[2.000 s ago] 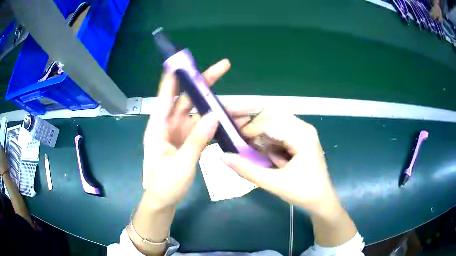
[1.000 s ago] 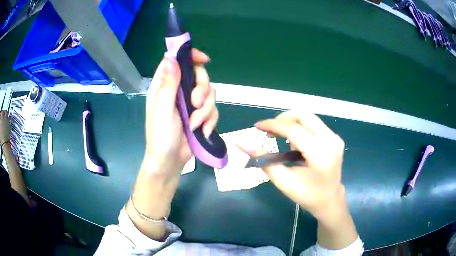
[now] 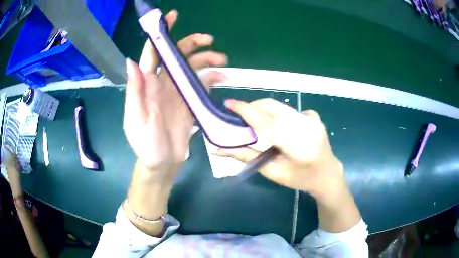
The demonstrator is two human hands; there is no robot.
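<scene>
A black-and-pink pen housing [image 3: 186, 88] slants across the middle, its black cone tip at the top left and cut off by the frame. My right hand [image 3: 297, 143] grips its thick rounded end and also holds a dark craft knife [image 3: 257, 165], blurred, pointing down left. My left hand [image 3: 163, 111] is behind the housing with its fingers spread; whether it touches the housing is hard to tell. White paper pieces [image 3: 220, 166] lie beneath the hands, partly hidden.
Other housings lie at left [image 3: 82, 138] and right [image 3: 421, 148]. A blue bin [image 3: 50, 65] stands upper left behind a grey post [image 3: 85, 40]. A pale rail [image 3: 352, 93] borders the green belt. Printed sheets [image 3: 15, 136], a thin white stick [image 3: 46, 146] and another person's arm [image 3: 22, 216] are at far left.
The housing has passed from my left hand's grip to my right hand and now slants toward the upper left. My left fingers have opened. The knife stays in my right hand.
</scene>
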